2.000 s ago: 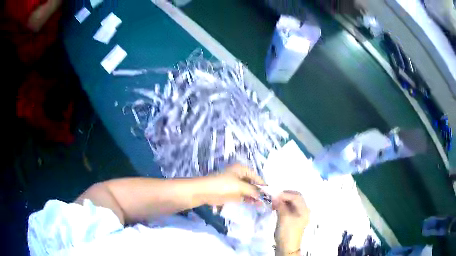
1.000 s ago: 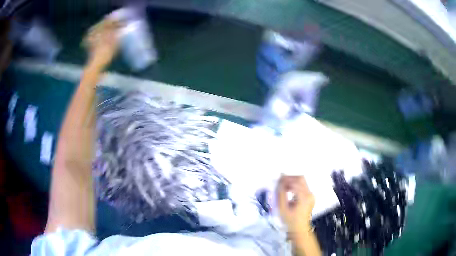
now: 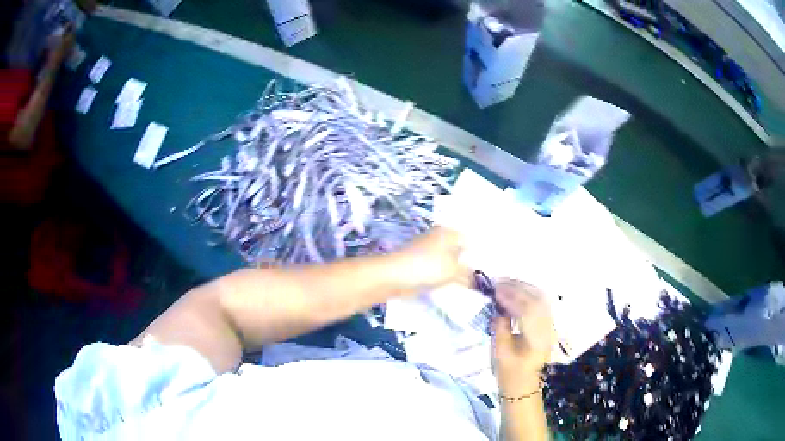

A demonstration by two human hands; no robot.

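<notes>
My right hand (image 3: 522, 320) holds a small dark looped accessory (image 3: 484, 282) over the white leaflets. My left hand (image 3: 443, 257) is beside it, its fingers blurred near the accessory; whether it grips anything is unclear. White leaflets (image 3: 508, 241) lie in a bright overlapping heap beyond and under my hands. A tangled heap of silver-lilac strips (image 3: 323, 185) lies to the left. A dense heap of black accessories (image 3: 641, 379) with pale bits lies to the right. An open pale box (image 3: 577, 151) leans at the far edge of the leaflets, white paper in its opening.
A pale rail (image 3: 430, 129) separates the bench from the dark green conveyor (image 3: 379, 52). An upright open box (image 3: 499, 60) and other boxes stand on the conveyor. White cards (image 3: 151, 145) lie at far left. Another person's arm (image 3: 39, 99) shows at the left edge.
My left hand has let go of the box at the conveyor and come back beside my right hand. The view has turned, and the open pale box stands at the leaflets' far edge.
</notes>
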